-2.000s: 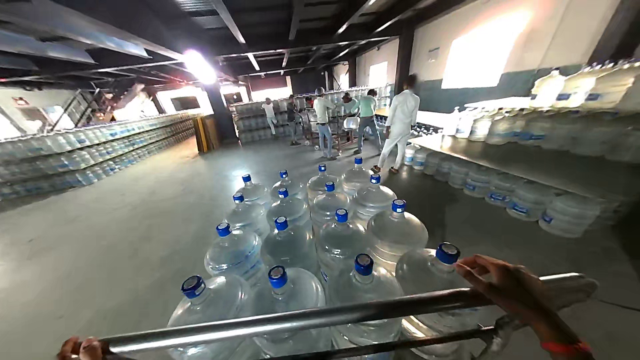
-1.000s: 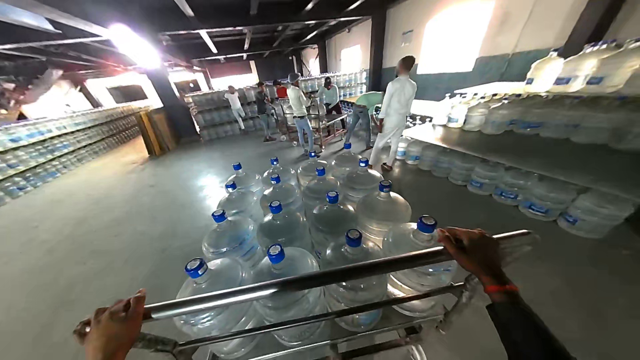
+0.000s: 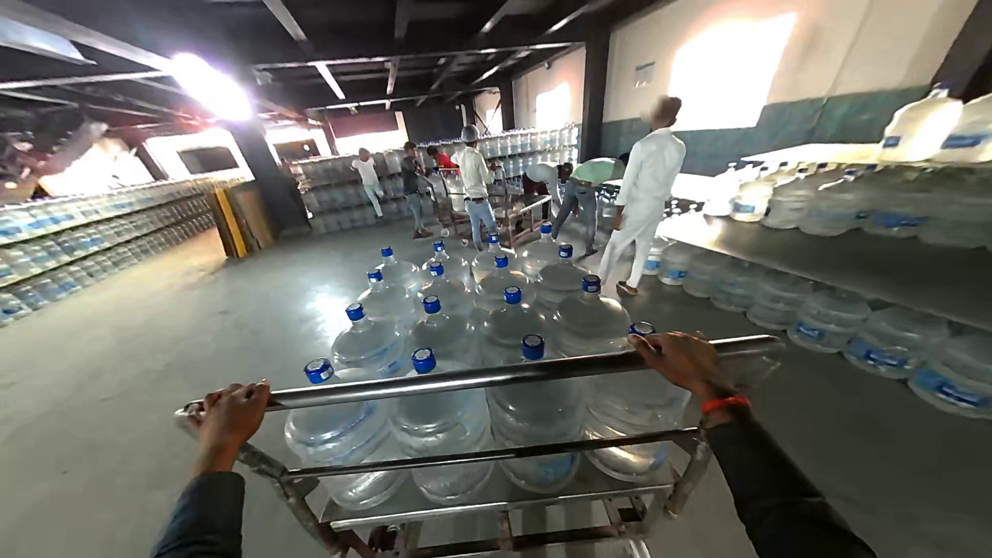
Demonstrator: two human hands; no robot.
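Note:
Both my hands are closed over the top push bar of a metal trolley (image 3: pixel 480 378). My left hand (image 3: pixel 232 411) grips the bar near its left end, and my right hand (image 3: pixel 683 360) grips it towards the right end, a red band at that wrist. Beyond the bar, rows of large clear plastic water bottles (image 3: pixel 442 418) with blue caps stand upright on the trolley deck (image 3: pixel 496 508). The nearest row touches or nearly touches the frame; parts of those bottles are hidden behind the bar and my right hand.
Several people stand or bend around another metal trolley (image 3: pixel 527 213) ahead; a person in white (image 3: pixel 643 186) is closest. Shelves of water bottles (image 3: pixel 891 341) run along the right. Stacked bottles (image 3: pixel 101 232) line the left, near a dark pillar (image 3: pixel 267 170) and leaning boards (image 3: pixel 240 221).
My left hand, only partly in view at the lower left two seconds ago, now shows fully on the bar. The people and shelves ahead appear nearer. The view has shifted somewhat.

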